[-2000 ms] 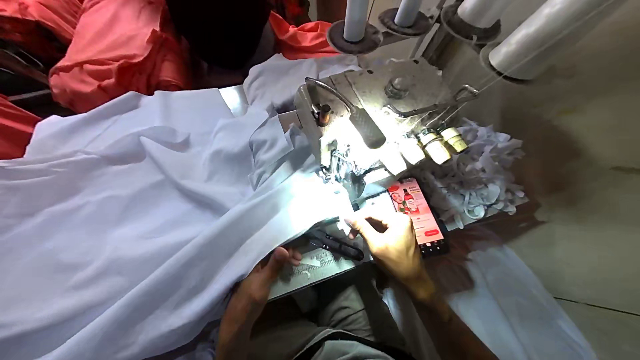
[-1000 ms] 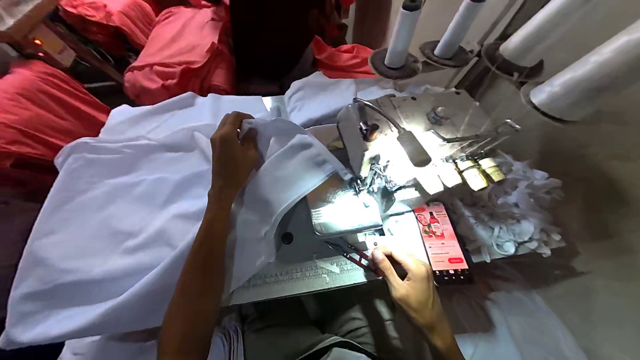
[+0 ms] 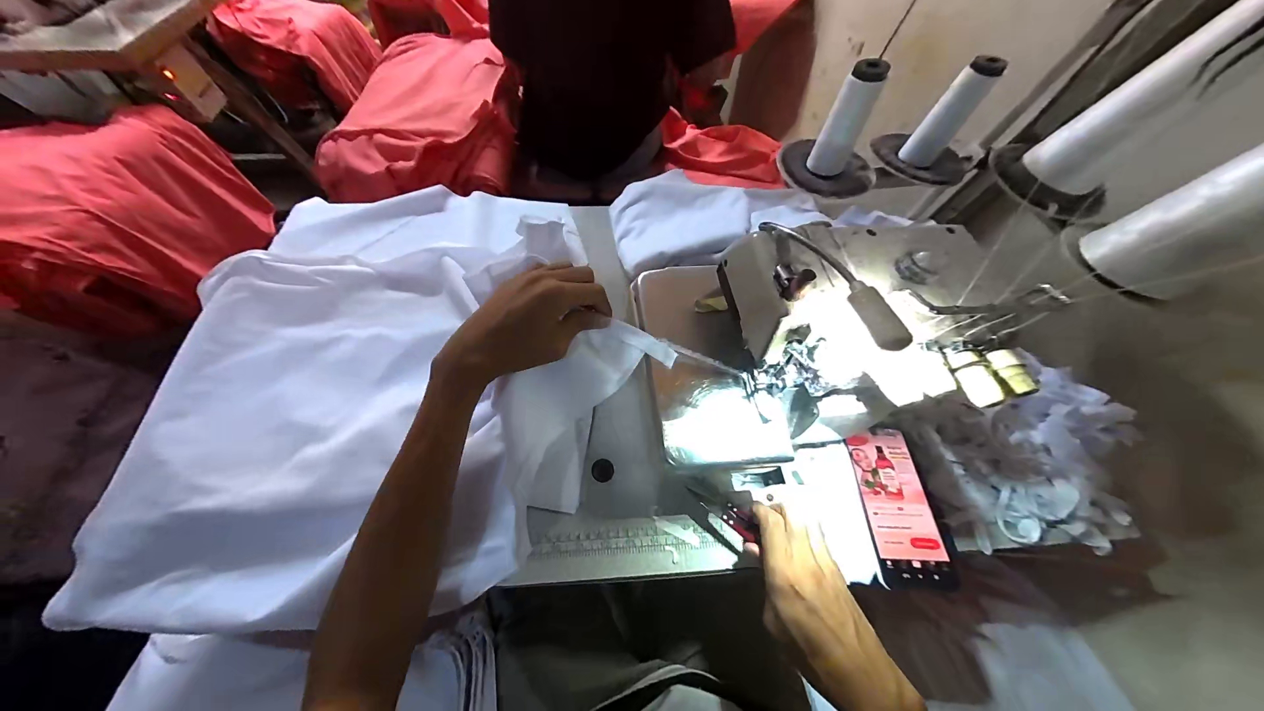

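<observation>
My left hand grips the gathered edge of a white cloth left of the overlock sewing machine. From this cloth a narrow strip and a thread chain run to the lit presser foot. At the table's front edge, my right hand is closed round the handle end of small dark thread snips; their blades point up and left. Just right of that hand lies a smartphone with its screen lit.
White thread cones stand behind the machine at right. White fabric scraps are heaped beyond the phone. A ruler strip runs along the front edge. Red cloth bundles and a person in dark clothes are behind the table.
Two seconds ago my left hand was low at the front edge and the white cloth reached the presser foot. Cloth and hand are now farther back and left; my right hand has come down to the snips.
</observation>
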